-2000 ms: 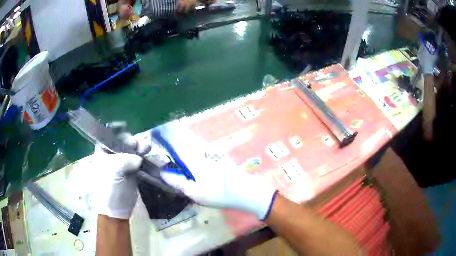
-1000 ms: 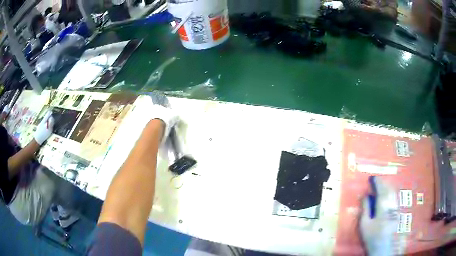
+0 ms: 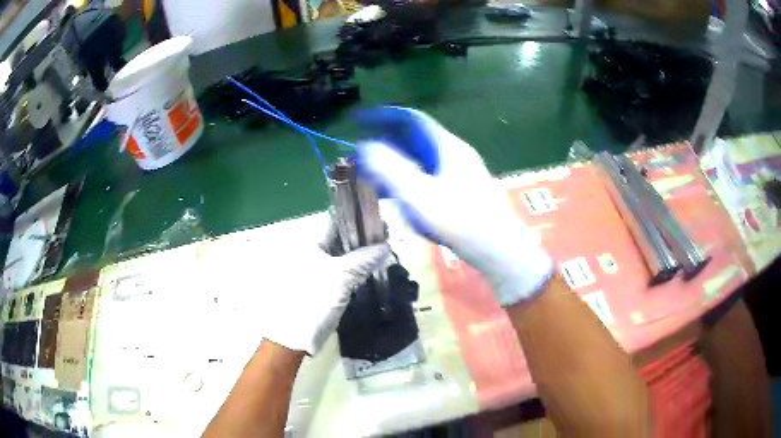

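Observation:
My left hand (image 3: 330, 295), in a white glove, is closed around a bundle of silver tubes (image 3: 360, 210) held upright over a black pad (image 3: 377, 321). The pad lies on a grey-silver plate (image 3: 385, 363). My right hand (image 3: 454, 197), in a white glove with blue palm and fingers, is at the top of the tubes, partly blurred; its fingertips are partly hidden. Blue cord (image 3: 283, 117) extends up and left from the tube tops. Whether my right hand grips the cord is unclear.
More silver tubes with black ends lie on the pink sheet (image 3: 479, 334) at right. Red rods (image 3: 681, 398) are below the bench edge. A white bucket (image 3: 163, 115) and black parts (image 3: 291, 90) stand on the green table (image 3: 257, 162). Another person's arm (image 3: 736, 376) shows at lower right.
My left hand has come from the left of the bench and now holds tubes over the pad. My right hand has moved up from the pink sheet to the tube tops. The view has turned right.

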